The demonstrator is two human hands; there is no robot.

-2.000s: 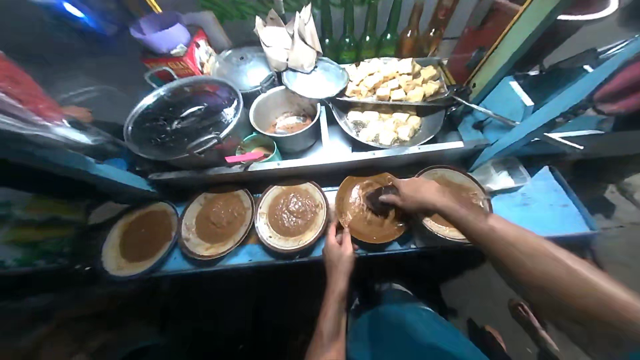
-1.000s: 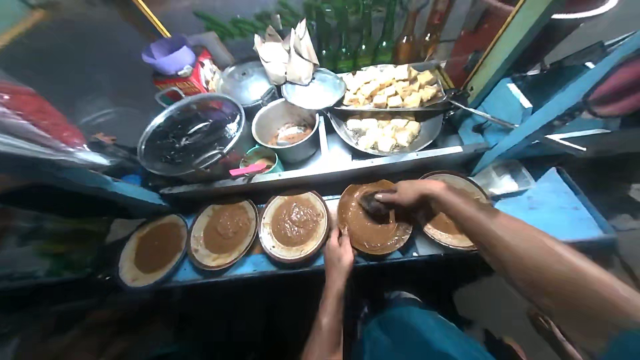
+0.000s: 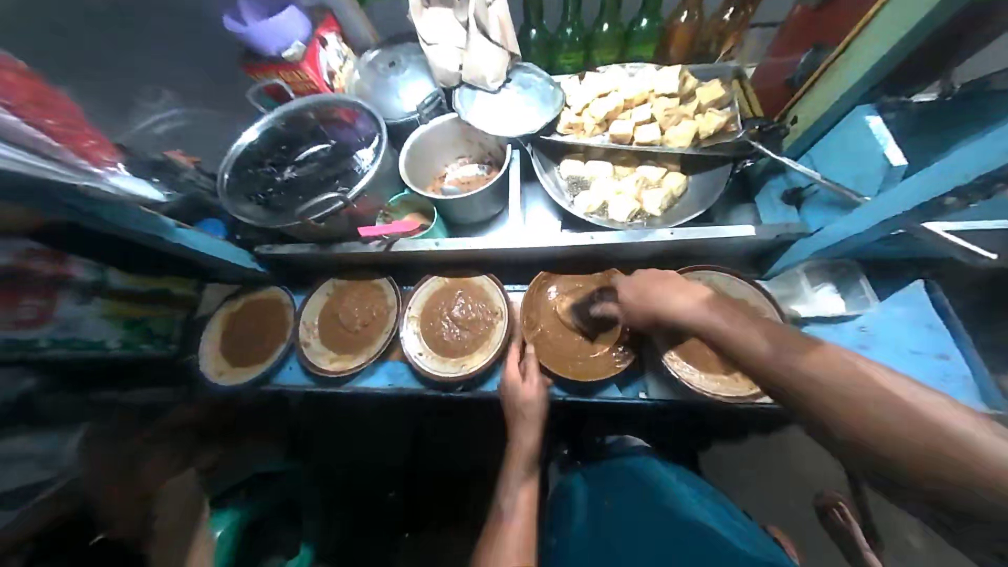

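Brown sauce coats a round dish [image 3: 579, 364], the fourth in a row on a blue ledge. My right hand [image 3: 654, 299] grips a dark pestle [image 3: 592, 313] whose end rests in that sauce. At the dish's left rim is my left hand [image 3: 525, 378], its fingers against the edge; how firmly they hold is hidden. To the left stand several plates with brown sauce, among them a near one [image 3: 459, 361], a middle one [image 3: 346, 362] and a far-left one [image 3: 242, 370]. My right forearm partly covers another sauce plate [image 3: 705, 382] at the right.
Behind the ledge stand a large dark-filled pot [image 3: 303, 169], a smaller metal pot [image 3: 457, 177] and a green cup [image 3: 431, 224] with a pink handle. Pale cubes fill a tray [image 3: 728, 130] above a frying pan [image 3: 705, 189]. A clear plastic box [image 3: 823, 291] sits right; blue posts flank the stall.
The pestle in my right hand has moved within the sauce. My left hand stays at the dish's rim.
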